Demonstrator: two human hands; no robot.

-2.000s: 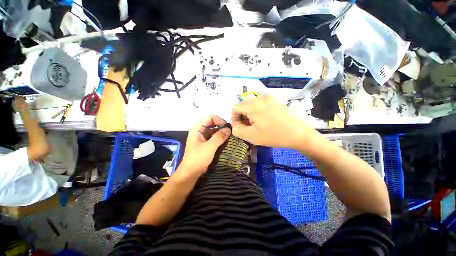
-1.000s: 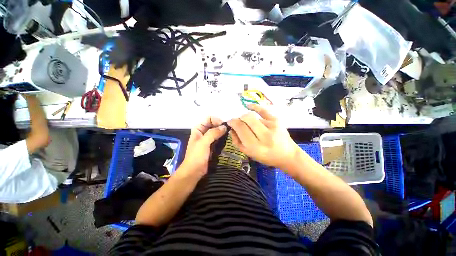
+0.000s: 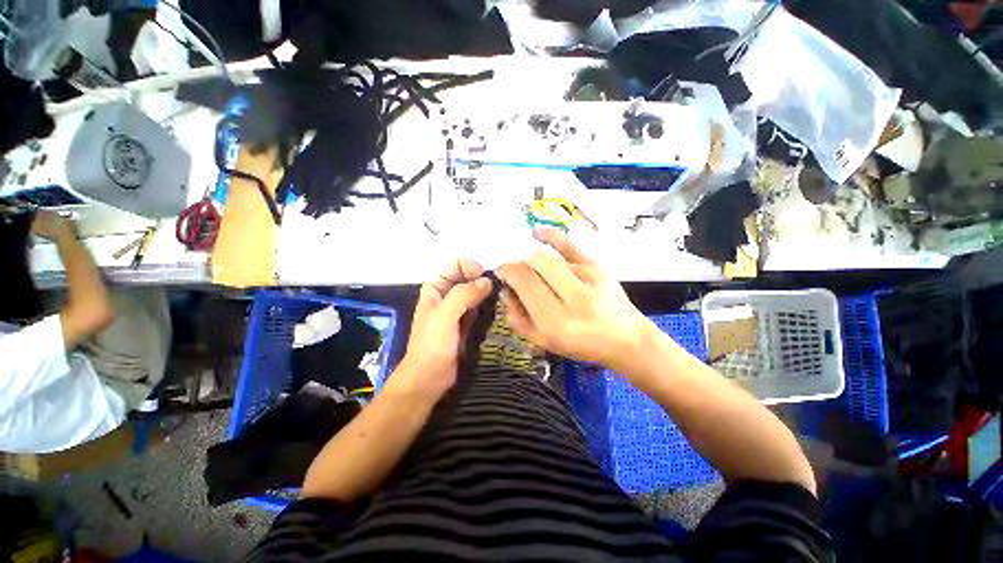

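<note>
My left hand point(image 3: 445, 313) and my right hand point(image 3: 561, 302) meet above my lap, in front of the table edge. Both pinch a small black fabric strip point(image 3: 492, 279) between thumb and fingers. Only a short dark bit shows between the fingertips; the rest is hidden by the hands or blends with the dark clothing. No rod or wire can be made out. A heap of black fabric tubes point(image 3: 330, 138) lies on the table left of centre. Snips with yellow and teal handles point(image 3: 555, 213) lie just beyond my right hand.
A white sewing machine point(image 3: 561, 143) stands ahead. Red-handled scissors point(image 3: 199, 224) lie beside cardboard point(image 3: 246, 236). Below the table are a blue crate with black cloth point(image 3: 248, 363), another blue crate point(image 3: 660, 423) and a white basket point(image 3: 830, 346). Another person's arm point(image 3: 83, 275) is at left.
My right hand was raised and farther right two seconds ago; it has come down, its forearm uncovering the white basket. Both hands stay together at the strip.
</note>
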